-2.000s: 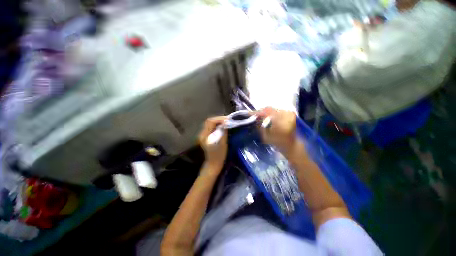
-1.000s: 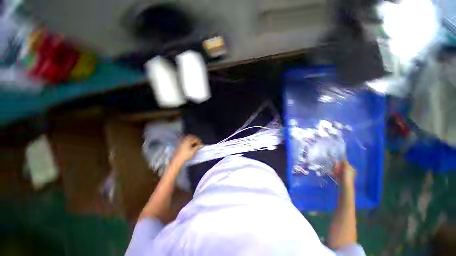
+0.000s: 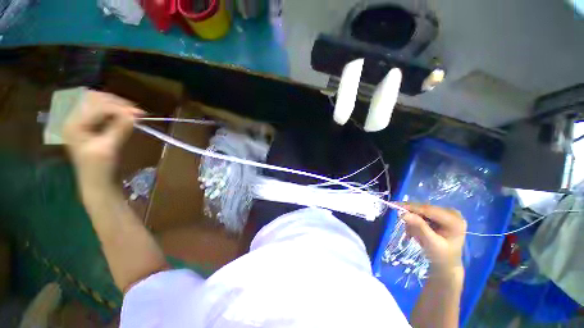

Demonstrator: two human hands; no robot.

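A white cable [image 3: 256, 164] is stretched between my two hands across the lap area. My left hand [image 3: 102, 122] is raised at the left and closed on one end. My right hand [image 3: 435, 230] pinches the cable at the right, over the blue tray [image 3: 493, 243]; a thin end runs on to the right beyond it. An uncoiled cable bundle [image 3: 314, 196] lies below the stretched cable on the dark surface. The two white winding posts [image 3: 349, 91] stand still and bare on the front of the winding machine [image 3: 493, 51].
Cardboard boxes [image 3: 168, 182] stand at the left, with a bundle of cables with connectors [image 3: 224, 179] over one edge. Small coils lie in the blue tray. A red and yellow object [image 3: 208, 19] sits on the green bench [image 3: 128, 38]. A white sack-like thing [image 3: 563, 240] is at far right.
My left hand has moved from the bundle to the far left, drawing out a cable. My right hand has left the tray's contents and now holds that cable. The view has shifted left.
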